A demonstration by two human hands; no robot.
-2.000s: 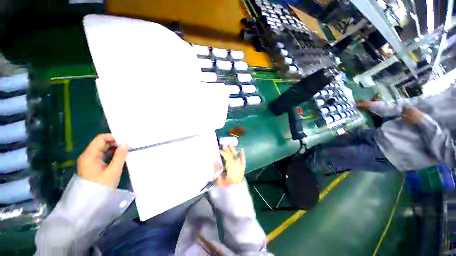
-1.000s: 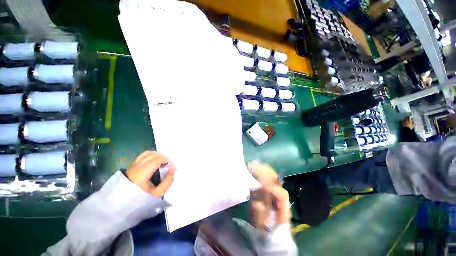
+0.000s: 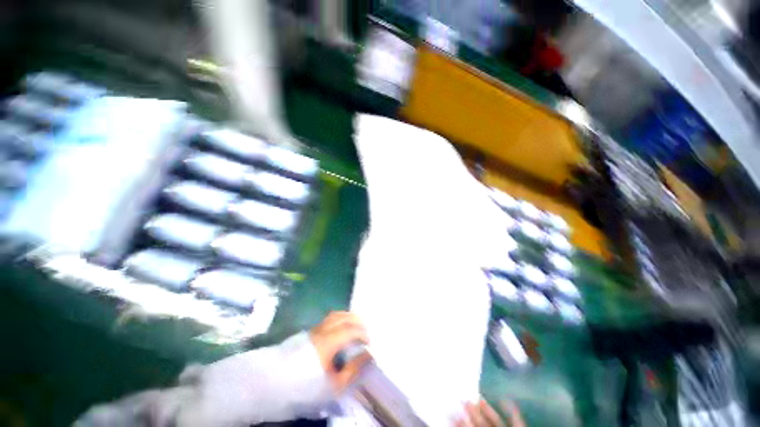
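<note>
White record sheets (image 3: 425, 250) lie lengthwise in front of me, their far part over the bench. My left hand (image 3: 340, 352) is closed at their lower left edge. A grey-brown strip (image 3: 387, 399) runs from its fingers over the sheets; blur hides whether it is a turned-up page edge or a separate thing. My right hand (image 3: 490, 414) is at the sheets' lower right, blurred and cut off by the bottom edge, so its grip cannot be told. No pen can be made out.
Trays of white cylindrical units stand at left (image 3: 225, 217) and right (image 3: 537, 258) of the sheets. A pale sheet (image 3: 104, 171) lies over the left tray. A single white unit (image 3: 508, 344) lies right of the sheets. Behind are an orange board (image 3: 492, 104) and, at right, a black tool (image 3: 654, 338).
The view has swung left, so everything sits further right and is blurred. More of the left tray and a pale sheet on it show. My right hand is now mostly below the picture.
</note>
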